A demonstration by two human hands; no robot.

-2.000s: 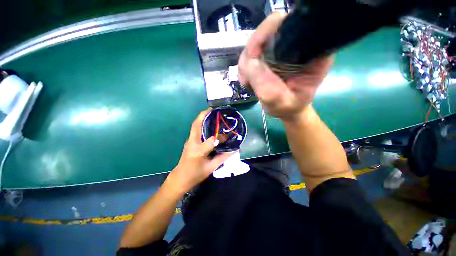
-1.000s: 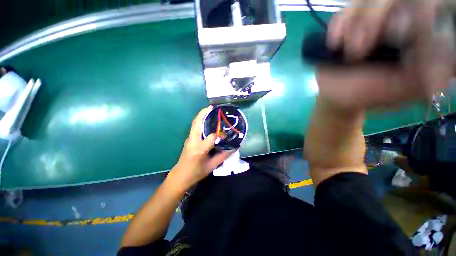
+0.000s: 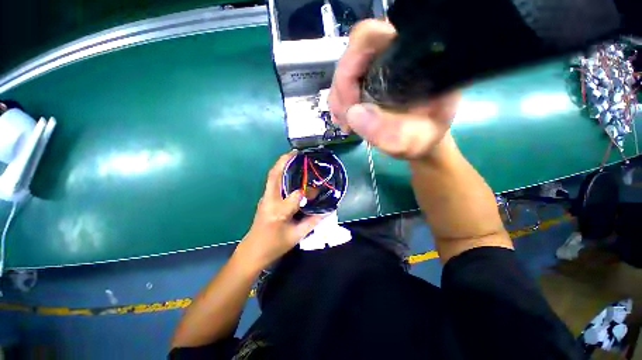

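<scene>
My left hand (image 3: 276, 218) holds the round device housing (image 3: 315, 181) at the bench's front edge, its open black interior facing up. Red and white lead wires (image 3: 305, 172) show inside it, with the thumb at its lower rim. A white bracket or base (image 3: 326, 233) sits below the housing. My right hand (image 3: 394, 105) is wrapped around the thick black electric screwdriver (image 3: 464, 53), large near the lens, in front of the screw feeder. The screwdriver's tip is hidden or too dark to tell. The silver-grey screw feeder (image 3: 310, 70) stands just beyond the housing.
A white unit (image 3: 17, 144) with a cable lies at the far left of the green bench (image 3: 141, 155). A pile of small wired components (image 3: 609, 88) is at the right edge. A metal rail (image 3: 141, 40) runs behind. A dark round object (image 3: 600, 200) is beyond the right front edge.
Since one second ago, my right hand with the screwdriver has moved left from the right side to over the feeder's front. The left hand and housing have stayed almost still.
</scene>
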